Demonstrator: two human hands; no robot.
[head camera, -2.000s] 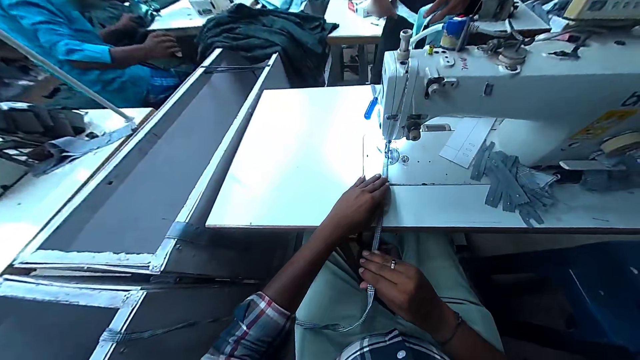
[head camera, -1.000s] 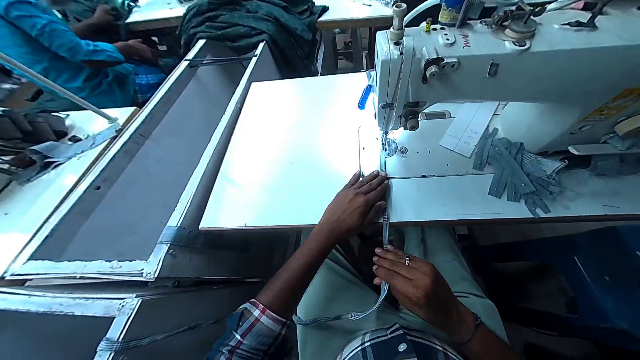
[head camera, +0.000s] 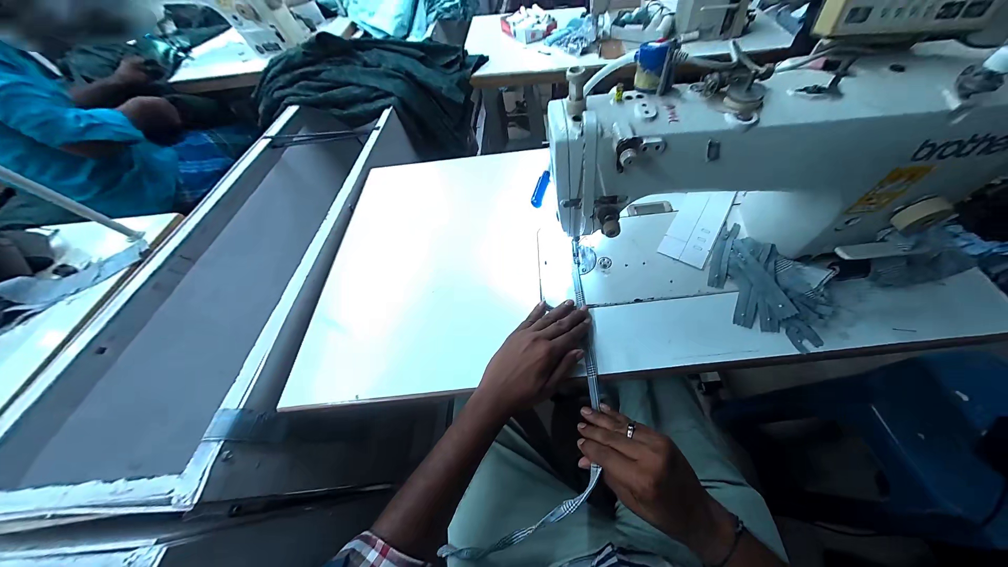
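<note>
A narrow striped fabric strip (head camera: 593, 370) runs from under the presser foot (head camera: 576, 248) of a Brother sewing machine (head camera: 756, 150), over the table's front edge, and down across my lap. Flat on the white tabletop, my left hand (head camera: 535, 358) presses beside the strip, fingertips against it just before the needle plate. Below the edge, my right hand (head camera: 642, 465), with a ring on one finger, pinches the strip between thumb and fingers. The strip's loose end curls over my left thigh.
Cut grey fabric pieces (head camera: 760, 283) and a marked white card (head camera: 697, 228) lie right of the needle. A blue tool (head camera: 540, 189) rests behind it. A grey metal-edged trough (head camera: 181, 315) stands left; a person (head camera: 87, 142) sits beyond. Dark cloth (head camera: 370, 87) is heaped behind.
Both hands stay on the strip. Since two seconds ago, my right hand has shifted a little down and away from the table edge. The view has moved slightly.
</note>
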